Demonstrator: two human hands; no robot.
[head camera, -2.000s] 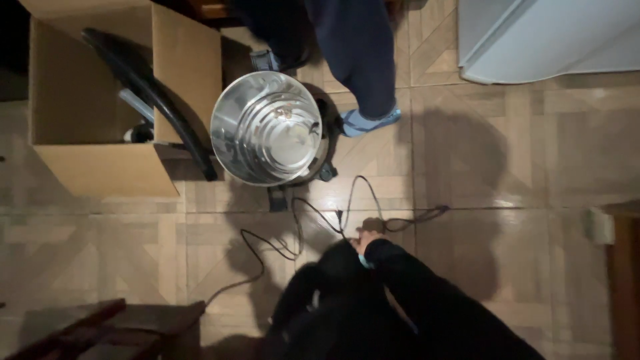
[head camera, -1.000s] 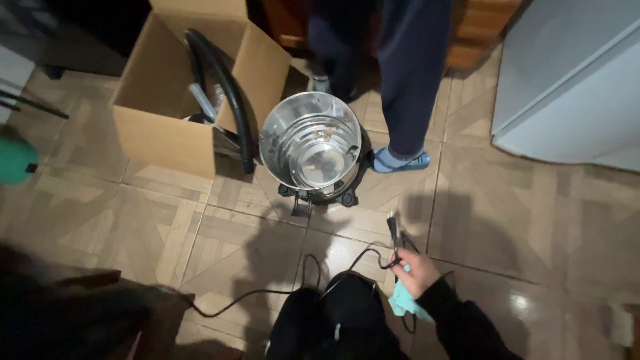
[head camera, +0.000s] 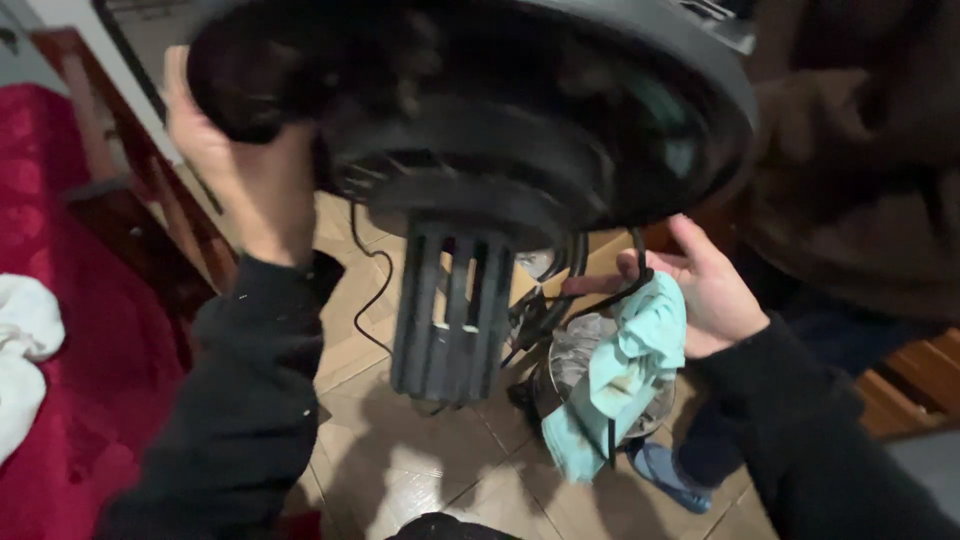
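Note:
A large dark vacuum motor head [head camera: 480,172], its slotted filter cage [head camera: 450,315] hanging down, fills the top of the view. My left hand [head camera: 251,172] grips its rim at the left. Below the right side of the rim is my right hand [head camera: 690,292], fingers partly spread, with a stained turquoise cloth [head camera: 626,360] and loops of black cord [head camera: 641,255] held against it. Beneath the cloth stands the metal drum [head camera: 574,352], partly hidden. More black cord [head camera: 386,277] hangs left of the cage.
A person's leg and foot in a blue sandal [head camera: 667,476] are beside the drum. At the left lie a red cloth cover [head camera: 67,420] with a white cloth [head camera: 26,337] on it, and reddish wooden furniture [head camera: 150,180]. Wooden drawers [head camera: 907,390] are at the right.
The dark motor head is now in front of me, with my left hand on it. My right hand, earlier low over the floor with cord and cloth, is now raised beside it. The view has turned strongly.

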